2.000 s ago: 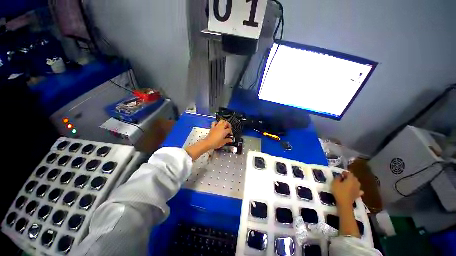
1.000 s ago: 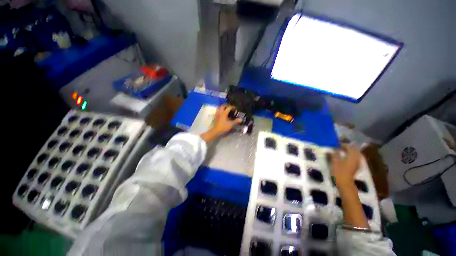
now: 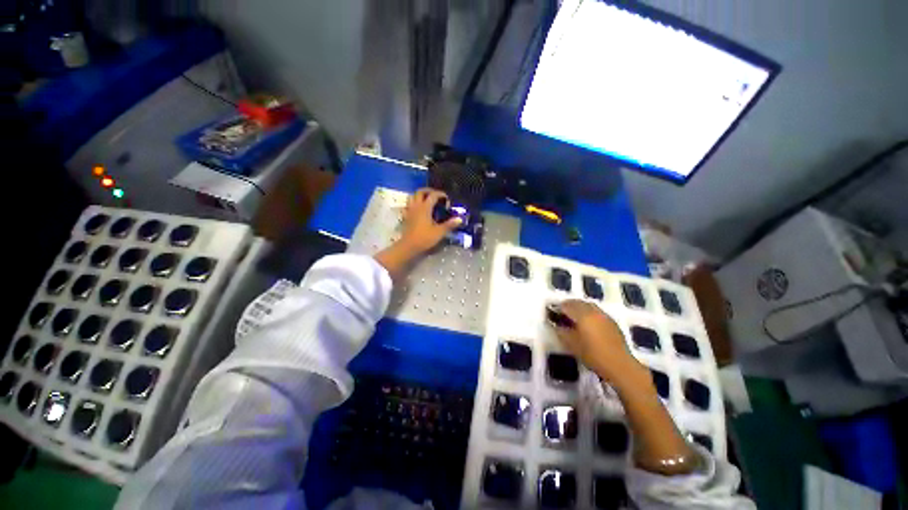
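The white parts tray (image 3: 513, 317) holds rows of dark glossy watch cases at right. My right hand (image 3: 587, 337) is over its upper middle, with the fingertips closed on a dark watch case (image 3: 560, 317) at a pocket. Whether the case is lifted cannot be told. My left hand (image 3: 426, 224) is at the left side of the black fixture (image 3: 463, 237), with a small dark watch case (image 3: 441, 210) between thumb and fingers. The fixture stands on the perforated plate (image 3: 438, 284) and is partly hidden by my fingers.
Another tray of cases (image 3: 214, 289) lies on a stack at left. The keyboard (image 3: 403, 418) is below the plate. A bright monitor (image 3: 642, 90) stands behind. A yellow-and-black tool (image 3: 541, 212) lies behind the plate. A blue basket (image 3: 234, 139) is at upper left.
My right hand has moved left across the tray from its far-right column, where a case now shows in the top pocket. My left hand stays by the fixture. The camera view has shifted.
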